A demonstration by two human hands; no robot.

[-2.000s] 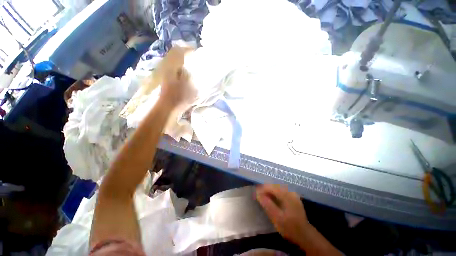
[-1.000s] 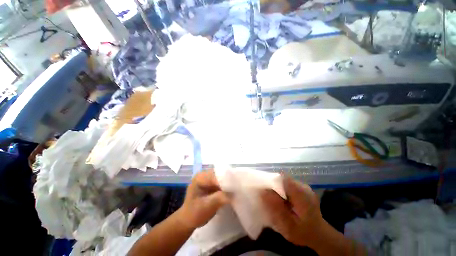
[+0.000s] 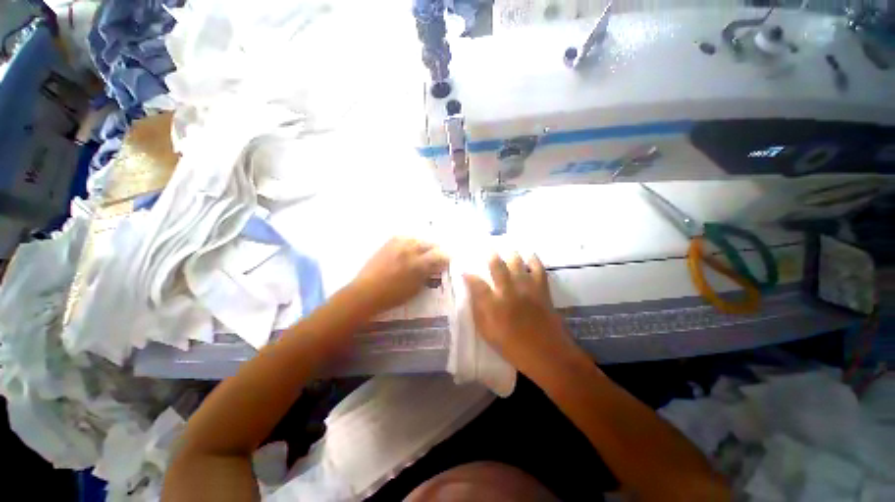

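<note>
A white folded cloth strip (image 3: 475, 338) lies from the needle area over the table's front edge. My left hand (image 3: 397, 273) holds its left side near the needle. My right hand (image 3: 515, 306) presses on its right side with fingers spread over the cloth and table. The sewing machine (image 3: 608, 147) stands right behind, its presser foot area washed out by glare. Where the strip meets the needle cannot be made out. A larger white layered piece (image 3: 393, 431) hangs between the table and the lap.
Fanned white cut pieces (image 3: 186, 245), a light blue strip (image 3: 310, 280) and cardboard (image 3: 143, 162) lie left. Scissors with orange and green handles (image 3: 724, 265) lie right of the needle. White cloth heaps sit below left (image 3: 44, 363) and below right (image 3: 785, 431).
Both hands have moved from in front of the table edge up onto the table near the needle, bringing the white strip with them. The view has shifted closer to the machine.
</note>
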